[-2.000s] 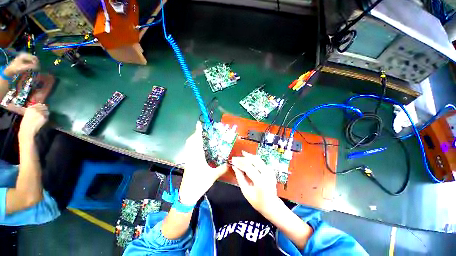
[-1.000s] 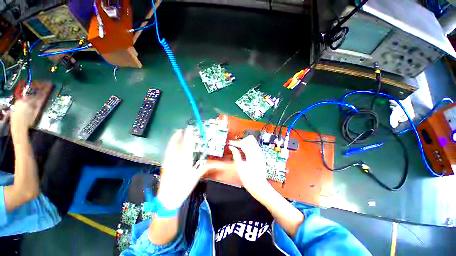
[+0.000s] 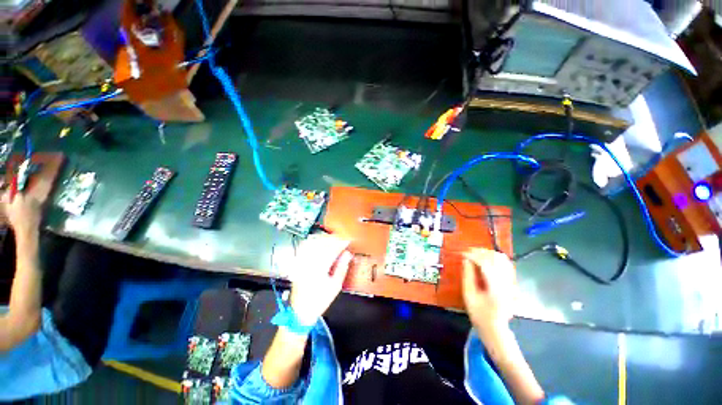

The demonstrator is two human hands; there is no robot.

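A circuit board (image 3: 413, 255) sits on the orange-red test fixture (image 3: 483, 229), its far edge at the black connector block (image 3: 450, 223). Another circuit board (image 3: 291, 209) lies on the green bench at the fixture's left edge. My left hand (image 3: 318, 273), with a blue wrist strap (image 3: 293, 320), is over the fixture's near left part, fingers apart, with nothing seen in it. My right hand (image 3: 488, 286) is at the fixture's right side, right of the seated board, fingers bent and apart, and looks empty.
Two boards (image 3: 322, 129) (image 3: 388, 164) lie behind the fixture. Two remote controls (image 3: 215, 190) lie left. Blue cable (image 3: 479, 160), coiled black cable (image 3: 548, 188) and a blue pen (image 3: 556, 223) are right. A board tray (image 3: 218, 312) is below bench level. A neighbour's hand (image 3: 24, 207) is far left.
The board held in my left hand now lies on the bench left of the fixture, let go. My right hand has moved right across the seated board. The camera view has shifted.
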